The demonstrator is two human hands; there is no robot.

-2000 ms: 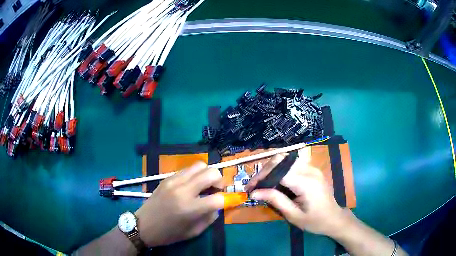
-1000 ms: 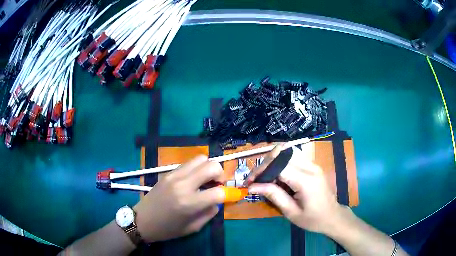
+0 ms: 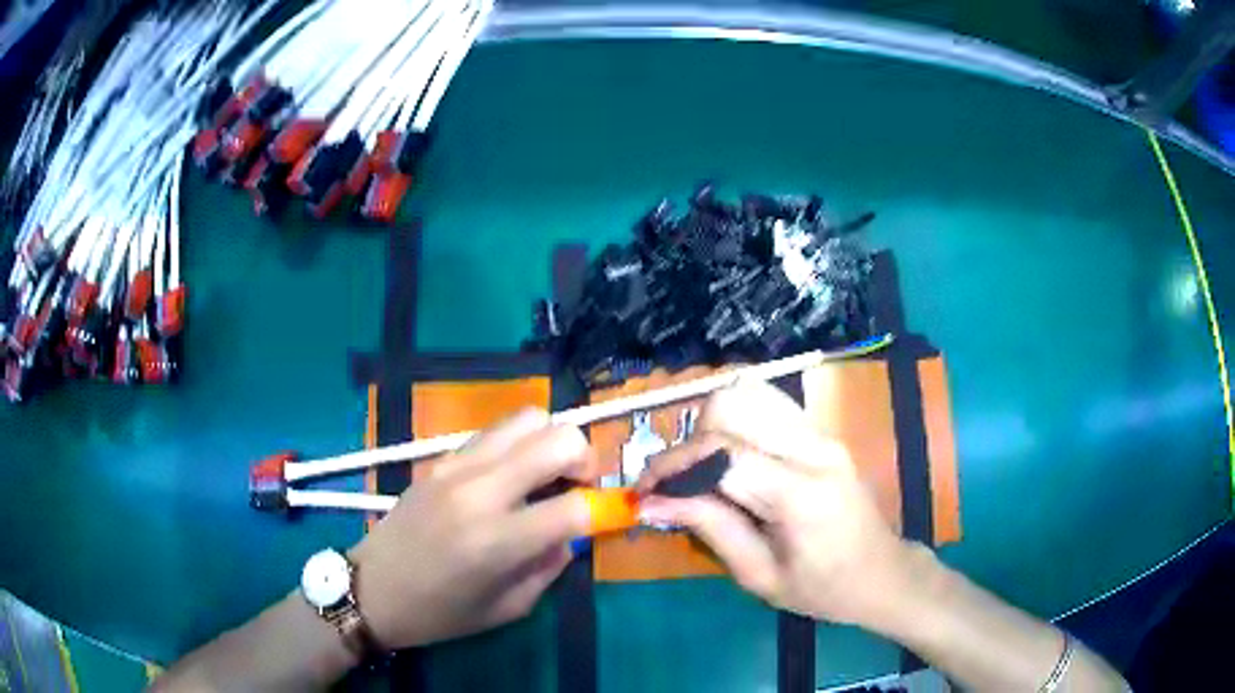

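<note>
My left hand (image 3: 474, 535), with an orange finger cot (image 3: 610, 510) and a bit of blue at the thumb, holds the lower leg of a white cable assembly (image 3: 329, 500) over the fixture. My right hand (image 3: 779, 508) holds a black-handled tool (image 3: 698, 477), its fingertips meeting the orange cot. The tool's tip and the wire ends there are hidden. The upper cable leg (image 3: 677, 394) runs above both hands, its thin blue and yellow leads (image 3: 867, 347) free at the right. The silver fixture (image 3: 642, 451) is partly covered. The red/black connector (image 3: 272, 482) lies at the left.
Small black housings (image 3: 725, 284) lie heaped behind the orange board (image 3: 481, 399). Black tape strips (image 3: 396, 305) cross it. White cable bundles with red/black connectors (image 3: 305, 156) lie at the rear left, and more cables (image 3: 95, 305) at far left. A metal rail (image 3: 759, 25) runs along the back.
The view has shifted, so the bench things sit higher and slightly left in the picture. Less of the black tool shows above my right fingers. Both hands stay together at the fixture.
</note>
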